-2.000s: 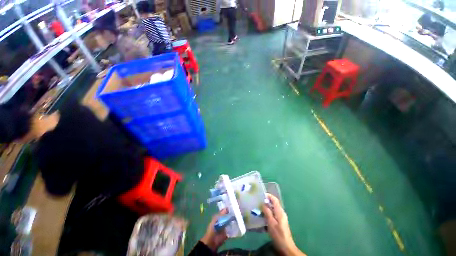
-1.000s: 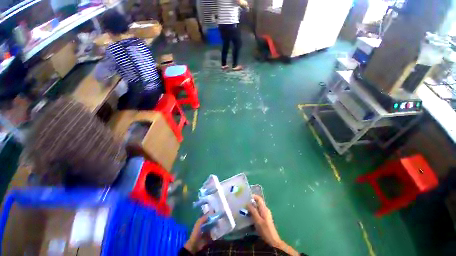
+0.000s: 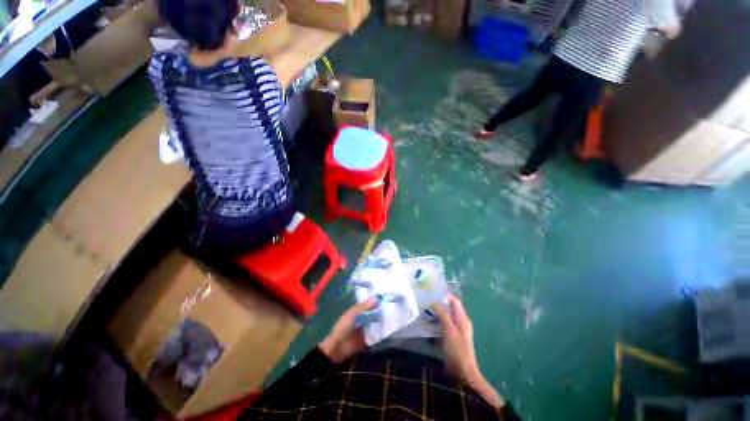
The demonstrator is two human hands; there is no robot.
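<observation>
My left hand (image 3: 349,330) holds a white plate (image 3: 385,289) tilted up, with several grey-blue uprights on its face. My right hand (image 3: 458,330) holds another pale plate (image 3: 423,284) by its right edge. This plate lies behind and to the right of the first and shows small dark-blue and yellowish spots. The plates overlap in front of my body; whether more are stacked below cannot be told. The fingers under the plates are hidden.
A red stool with a blue seat (image 3: 360,148) stands ahead. A person in stripes sits on a red stool (image 3: 300,261) at the cardboard-covered bench (image 3: 123,193). An open carton (image 3: 243,322) is at lower left. Another person stands by large boxes (image 3: 687,123) at upper right.
The view has moved forward along the aisle; the seated striped person and stools are nearer, and the blue crates are out of view. The left plate's uprights now face more towards me.
</observation>
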